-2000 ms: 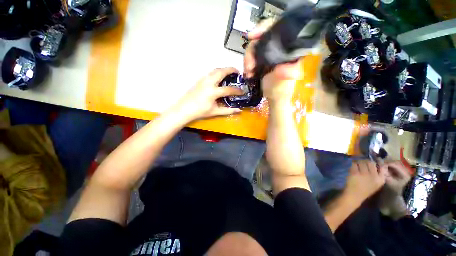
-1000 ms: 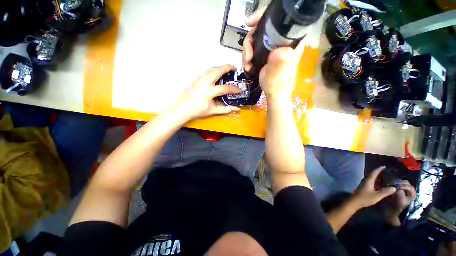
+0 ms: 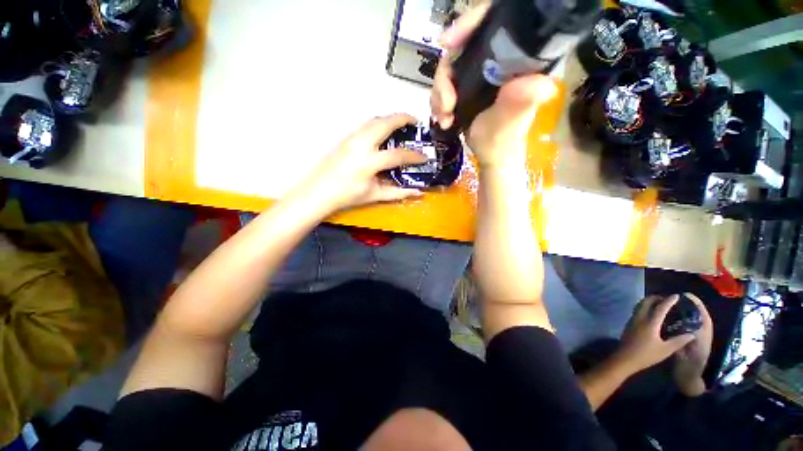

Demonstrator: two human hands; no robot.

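A round black housing [image 3: 446, 167] sits open side up on the orange tape at the bench's front edge. A silvery circuit board [image 3: 426, 160] shows inside it. My left hand [image 3: 357, 167] grips the housing from the left, fingers over its rim. My right hand [image 3: 502, 114] is closed around a thick black electric screwdriver [image 3: 519, 53] with a pale label. The driver slants down to the left, its lower end at the housing's upper right. The driver's tip and any screw are hidden or too small to tell.
A silver-grey screw feeder [image 3: 408, 44] stands just beyond the housing. Black units with boards group at the right [image 3: 623, 104] and left [image 3: 35, 132]. A neighbouring person's hands [image 3: 656, 339] hold a black round part at the lower right. A slotted rack [image 3: 770, 251] is at the far right.
The driver's body has shifted and tilted over the housing, its upper end now further right than a second ago. My left hand and the housing stay put. The neighbour's hands have turned their part.
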